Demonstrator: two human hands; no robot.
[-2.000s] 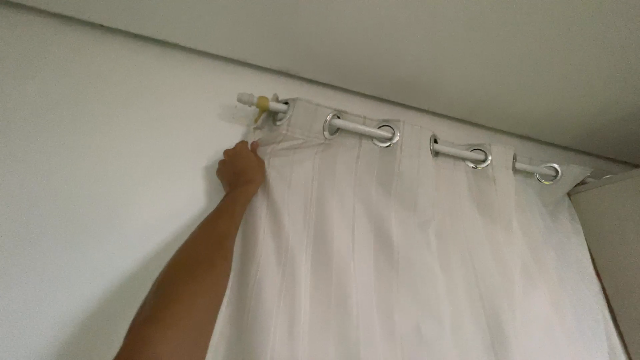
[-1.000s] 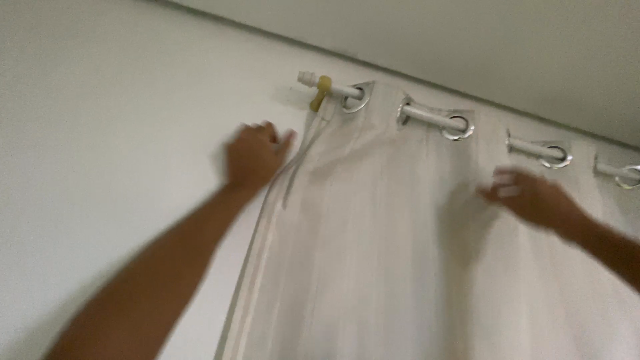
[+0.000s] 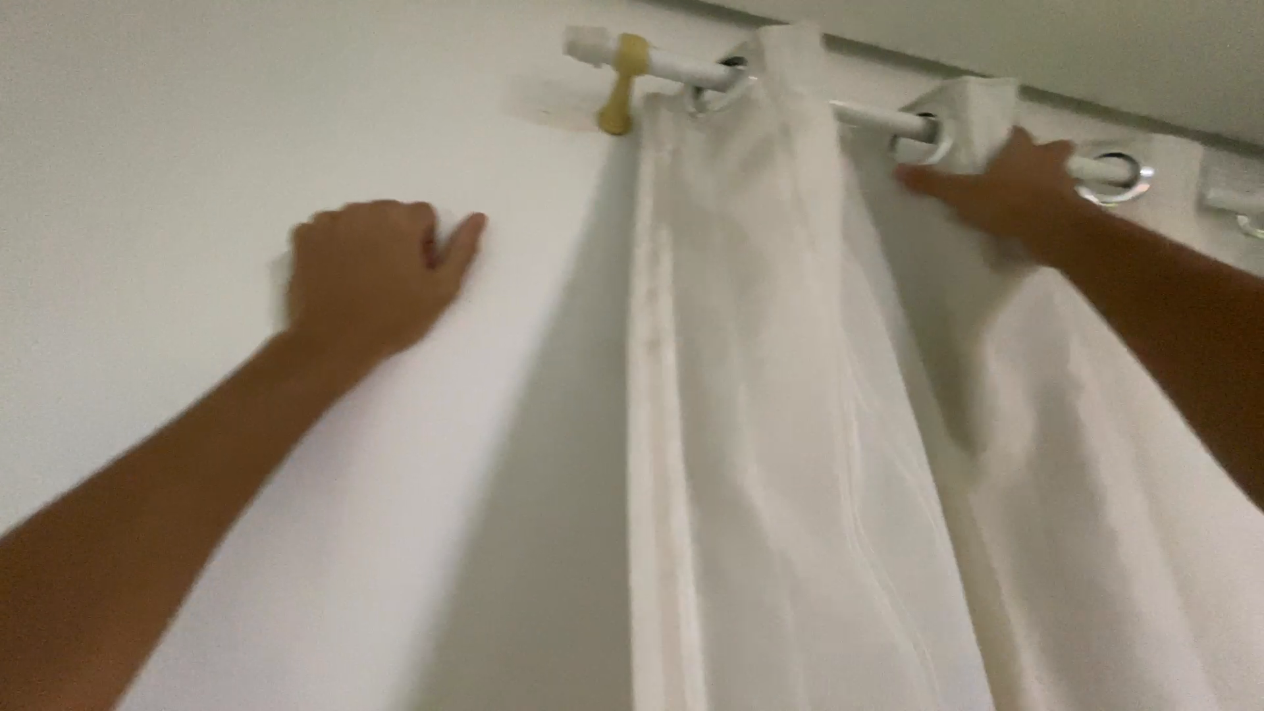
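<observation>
A pale grommet curtain [image 3: 750, 346] hangs from a white curtain rod [image 3: 686, 69] by metal rings. Near the rod's capped left end, a yellow bracket [image 3: 622, 89] holds it. My right hand [image 3: 1007, 188] is at the curtain's top just below the rod, between two rings, with thumb spread from the fingers; whether it pinches the fabric cannot be told. My left hand [image 3: 370, 272] rests against or close to the wall, left of the curtain and below the bracket, its fingers curled and thumb apart, with nothing seen in it.
The pale wall [image 3: 197, 128] fills the left side, with a faint mark beside the bracket. The ceiling [image 3: 1116, 49] runs close above the rod at upper right. The curtain's shadow falls on the wall at its left edge.
The curtain's left part has moved right along the rod and bunched into deeper folds, baring wall. My right hand, out of view at first, has risen to the curtain's top. My left hand is now farther from the curtain.
</observation>
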